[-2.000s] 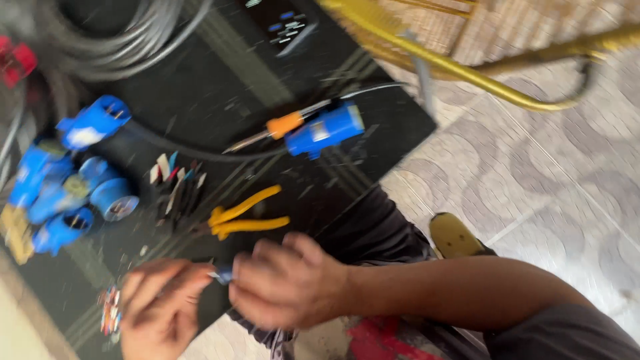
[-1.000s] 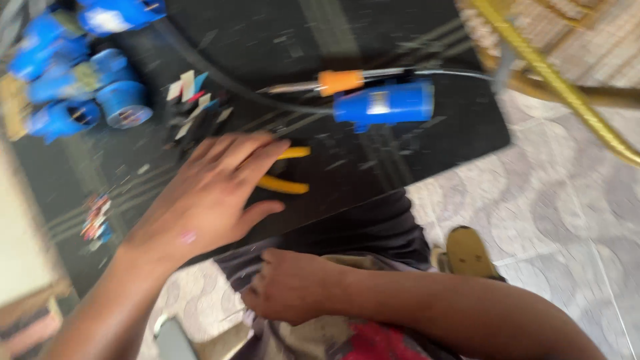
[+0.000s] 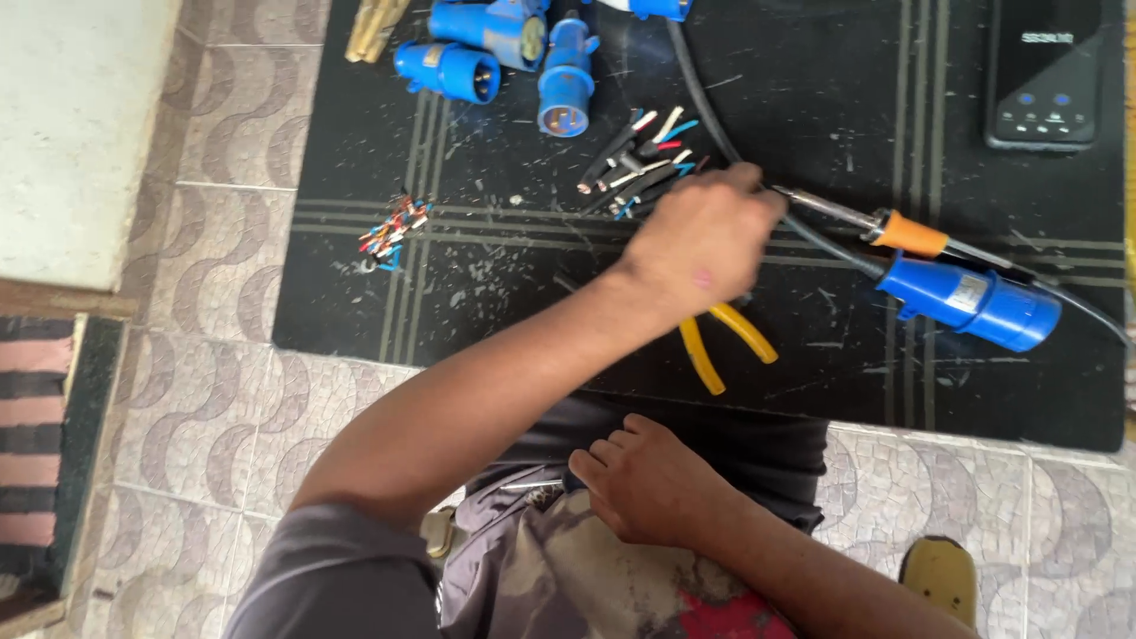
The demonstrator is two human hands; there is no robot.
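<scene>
My left hand point(image 3: 706, 231) reaches across the black table over cut pieces of black cable point(image 3: 635, 169) with stripped coloured wire ends. Its fingertips are close to the black cable point(image 3: 701, 89) and blurred; what they hold, if anything, is hidden. Yellow-handled pliers point(image 3: 728, 346) lie partly beneath this hand, their jaws hidden. My right hand point(image 3: 648, 479) rests low at my lap with curled fingers, beside a thin pale rod-like thing and something dark; its grip is unclear. Right of my left hand lie a soldering iron point(image 3: 910, 232) with an orange collar and a blue industrial plug point(image 3: 972, 302) on the black cable.
Several blue industrial connectors point(image 3: 448, 73) lie at the table's upper left, near wooden pieces point(image 3: 377, 28). A heap of short wire scraps point(image 3: 395, 232) is at the left. A phone point(image 3: 1040, 75) lies upper right. The table's near edge runs above my lap.
Two seconds ago my hands were together near the pliers. My left hand then moved over the pliers and now is farther across, at the cable pieces; my right hand is at my lap. The view has shifted.
</scene>
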